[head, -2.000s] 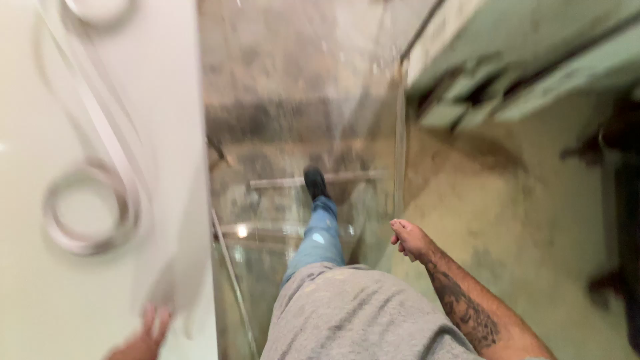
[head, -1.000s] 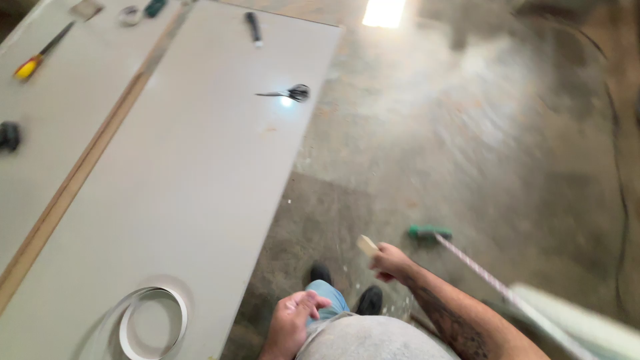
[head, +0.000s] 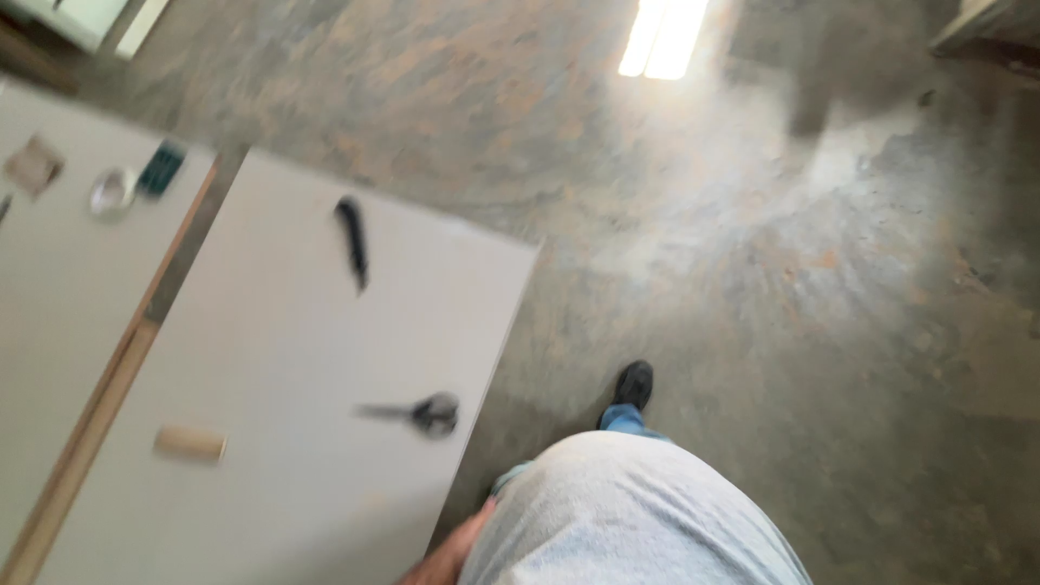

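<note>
My left hand [head: 465, 543] is at the bottom edge, beside my grey shirt and near the edge of the white panel [head: 284, 341]; its fingers are mostly hidden by the shirt, so its grip cannot be told. My right hand is out of the view. On the panel lie black-handled scissors [head: 435, 414], a dark utility knife [head: 353, 244] and a small wooden block [head: 191, 444].
A wooden strip [head: 89, 439] runs along the gap between two panels. On the far-left panel lie a clear tape roll [head: 112, 192], a dark green object [head: 161, 168] and a brown piece [head: 34, 166]. Concrete floor [head: 772, 325] extends to the right.
The view has shifted along the panel. My right hand, earlier holding a small light-coloured piece, has left the view. A wooden block now lies on the panel. My left hand is lower, beside my shirt.
</note>
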